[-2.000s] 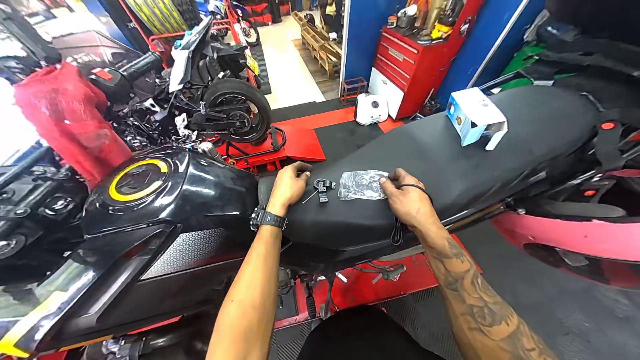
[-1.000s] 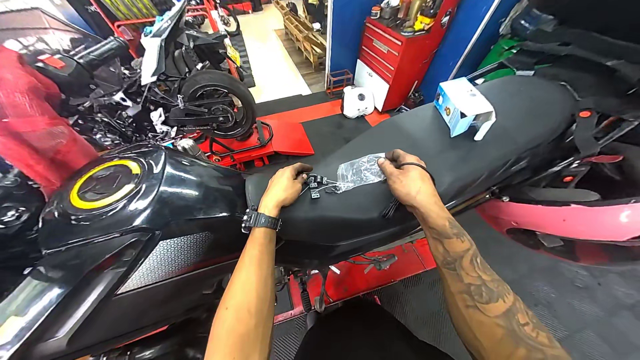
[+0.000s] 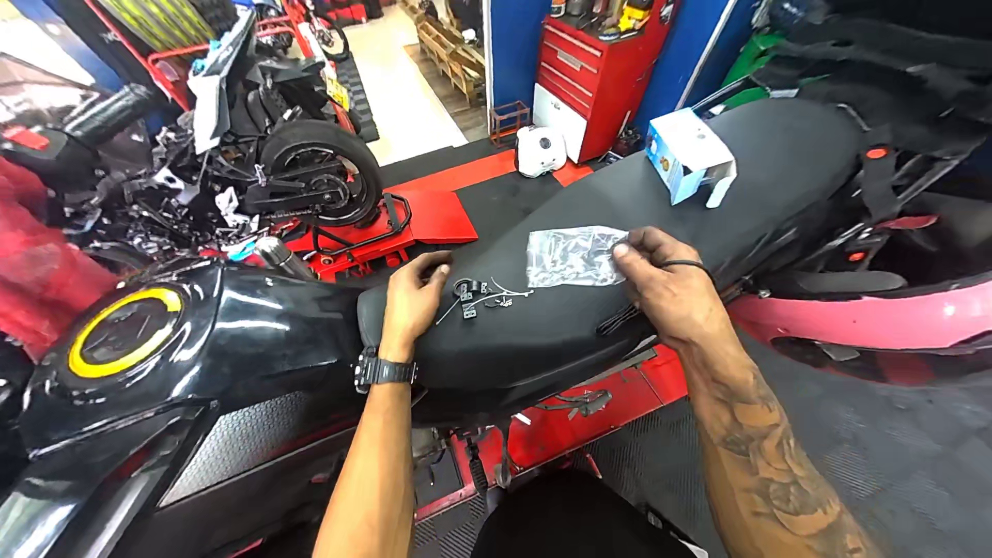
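Observation:
My right hand (image 3: 670, 283) pinches the right edge of a clear plastic bag (image 3: 577, 257) above the black motorcycle seat (image 3: 535, 333). Just left of the small parts, my left hand (image 3: 415, 298) hovers at the front of the seat, fingers curled a little and nothing seen between them. Small black brackets (image 3: 470, 297), thin white cable ties (image 3: 504, 293) and tiny pieces of hardware lie together on the seat. A coiled black cable (image 3: 618, 318) rests by the seat's near edge, below my right hand. Farther back on the seat stands an opened blue and white box (image 3: 688, 159).
The glossy black fuel tank (image 3: 256, 318) with its yellow ring is at the left. Beyond the seat are a partly stripped motorcycle (image 3: 310, 170), a red lift platform (image 3: 442, 217) and a red tool cabinet (image 3: 593, 74). Pink bodywork (image 3: 907, 329) is at the right.
My left hand has come away from the small parts, which it was touching one second ago. The bag is now apart from those parts, still in my right hand.

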